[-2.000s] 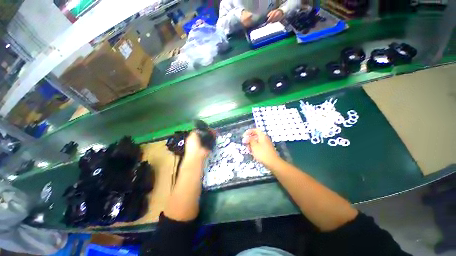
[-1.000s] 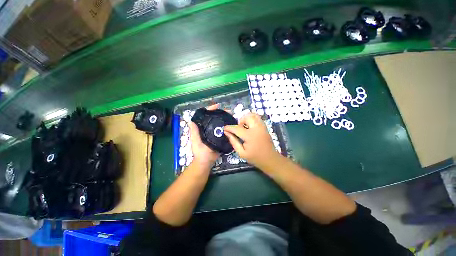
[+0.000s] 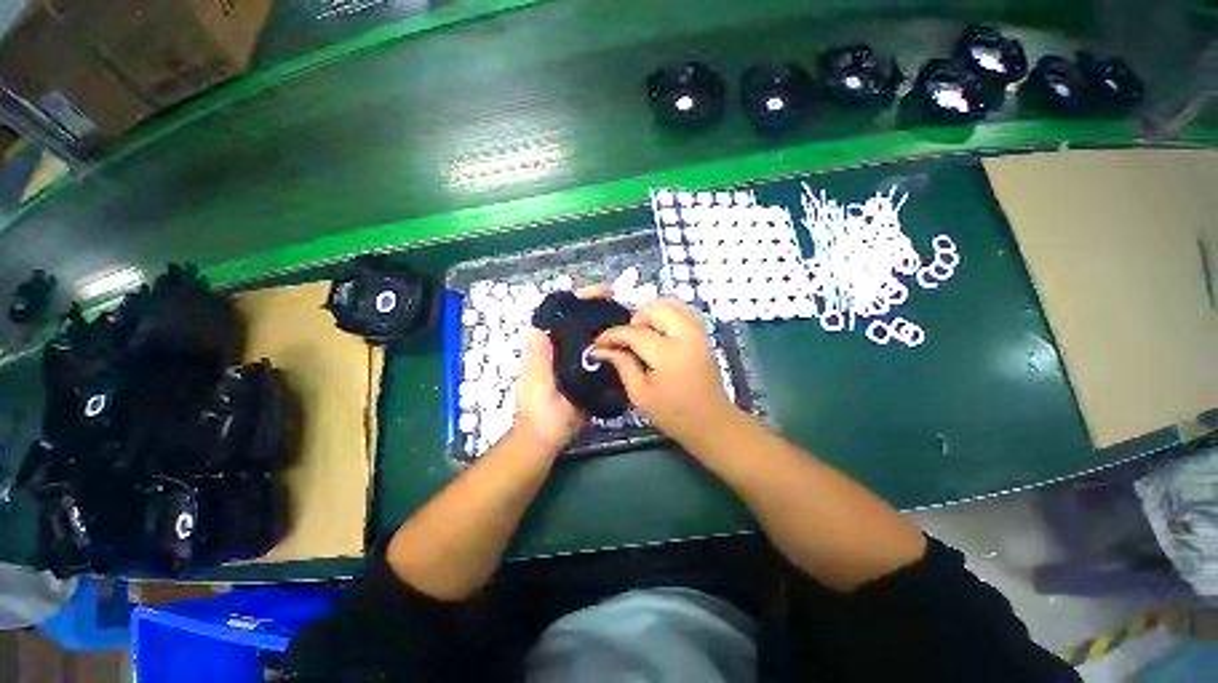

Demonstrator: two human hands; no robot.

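Observation:
My left hand (image 3: 541, 400) holds a black plastic housing (image 3: 582, 320) from its left side and beneath, above the parts tray (image 3: 453, 374). My right hand (image 3: 668, 367) has its thumb and fingertips at the pale ring-like centre of the housing. Whether a disc is between those fingertips is hidden. Loose white discs (image 3: 489, 350) lie in the tray around my hands. The white disc sheet (image 3: 741, 260) lies across the tray's upper right corner. Another housing (image 3: 383, 302) lies left of the tray.
Stacked housings (image 3: 167, 427) are heaped on a cardboard sheet (image 3: 327, 460) at left. White ring and strip scraps (image 3: 862, 260) lie right of the sheet. Several housings (image 3: 685, 96) sit on the green conveyor belt (image 3: 401, 127). Bare cardboard (image 3: 1115, 280) is at right, a blue bin (image 3: 200, 647) low left.
Since two seconds ago, my hands have come together and my right fingers have moved onto the housing's centre. The view has tilted down. In the last second the hands barely moved.

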